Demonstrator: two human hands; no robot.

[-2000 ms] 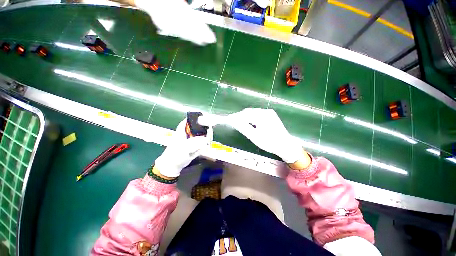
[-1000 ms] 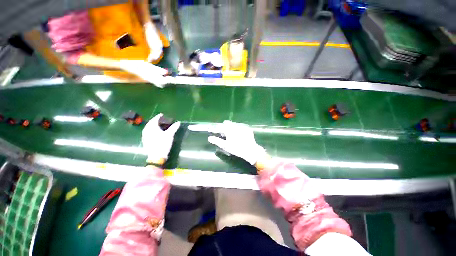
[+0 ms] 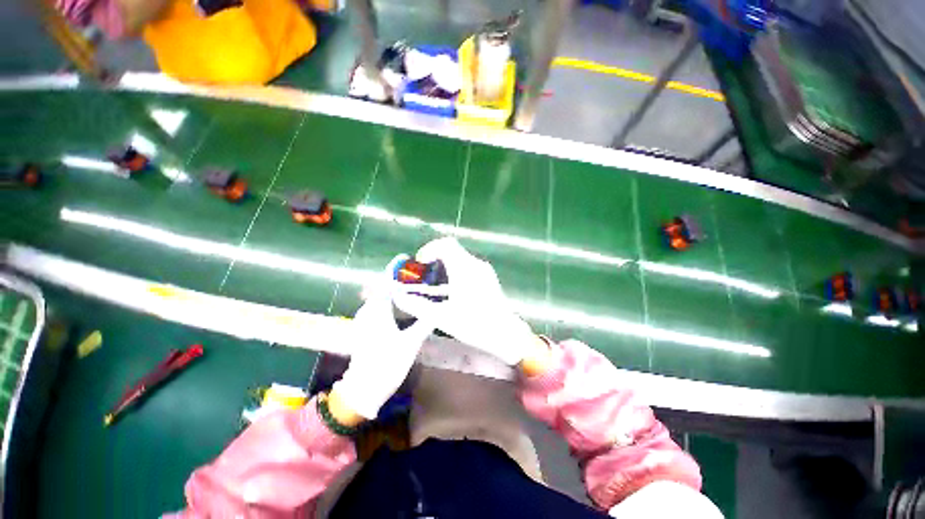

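A small wound component (image 3: 418,272), dark with orange windings and a bit of blue, is held between both white-gloved hands above the near edge of the green belt. My left hand (image 3: 383,340) grips it from the left and below. My right hand (image 3: 472,302) closes on its right side. The fingers hide part of the block. I cannot tell whether a thin stick is also in my right hand. More wound components stand on the belt, one at the left centre (image 3: 310,208) and one at the right (image 3: 682,232).
The green conveyor belt (image 3: 507,193) crosses the view between pale rails. A red and black knife (image 3: 154,383) lies on the green bench, beside a divided tray (image 3: 22,329). Blue (image 3: 430,96) and yellow (image 3: 488,91) bins stand beyond the belt. Part of another person shows at top left.
My left hand has come back from the belt with a component, and my right hand has joined it. The belt components left of my hands have shifted right relative to the belt's near side.
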